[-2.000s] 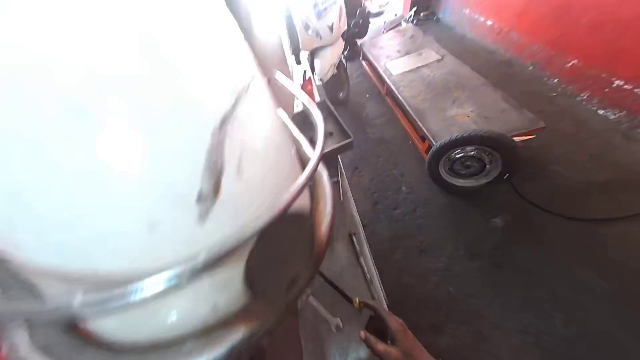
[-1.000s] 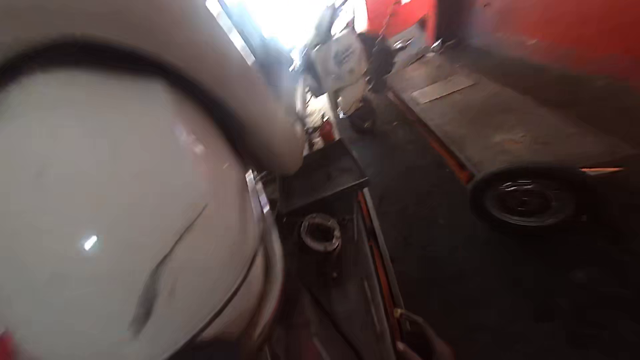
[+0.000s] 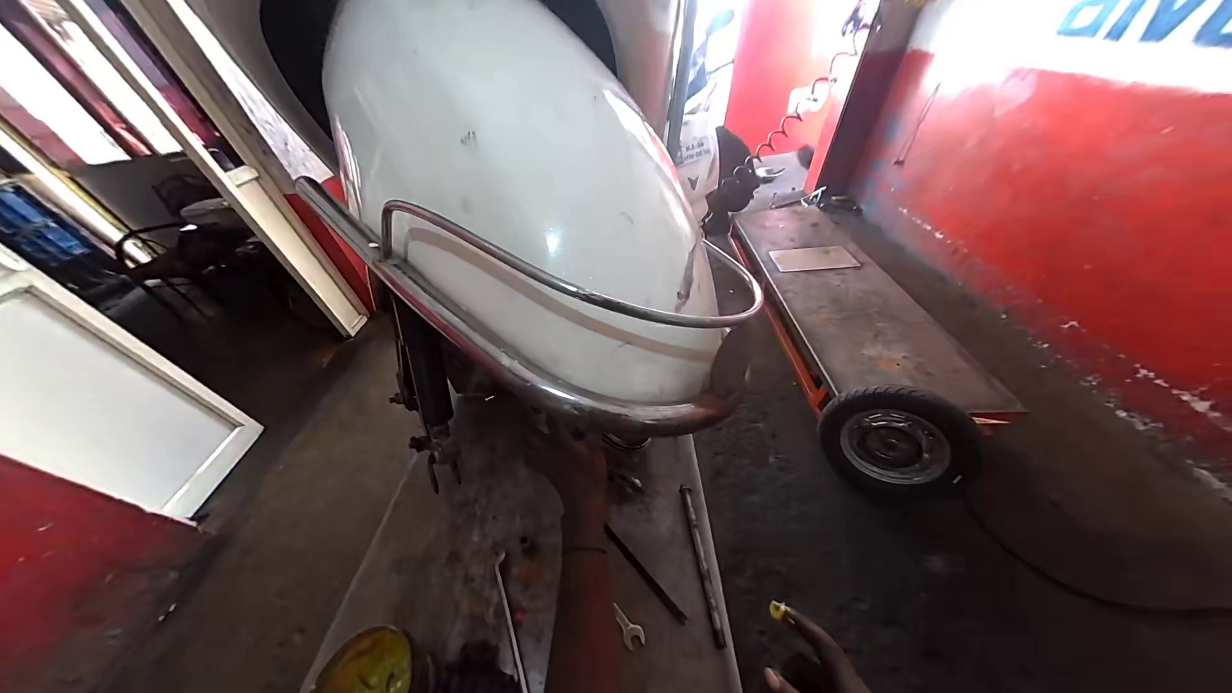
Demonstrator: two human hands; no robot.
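A scooter's white front mudguard (image 3: 520, 192) with a chrome guard rail (image 3: 539, 380) overhangs a metal work platform (image 3: 433, 568). My left hand (image 3: 573, 457) reaches up beneath the mudguard; its fingers are in shadow, so any hold is hidden. Low at the right, my right hand (image 3: 813, 650) is partly in view, index finger extended, its tip coated with yellow grease. A round container of yellow-green grease (image 3: 371, 662) stands at the platform's near left. Near my left forearm lie a long spanner (image 3: 508, 616), an open-end spanner (image 3: 629, 628), a dark rod (image 3: 645, 573) and a metal bar (image 3: 703, 568).
A shock absorber (image 3: 428, 385) hangs left of my left hand. To the right, a wheel with a tyre (image 3: 900, 443) leans against a second low platform (image 3: 866, 318). A dark hose (image 3: 1068, 582) crosses the floor. White-framed panels (image 3: 125, 385) stand at the left.
My left hand and forearm have come into view under the mudguard. The view has swung so that the whole rail and the left side of the room show.
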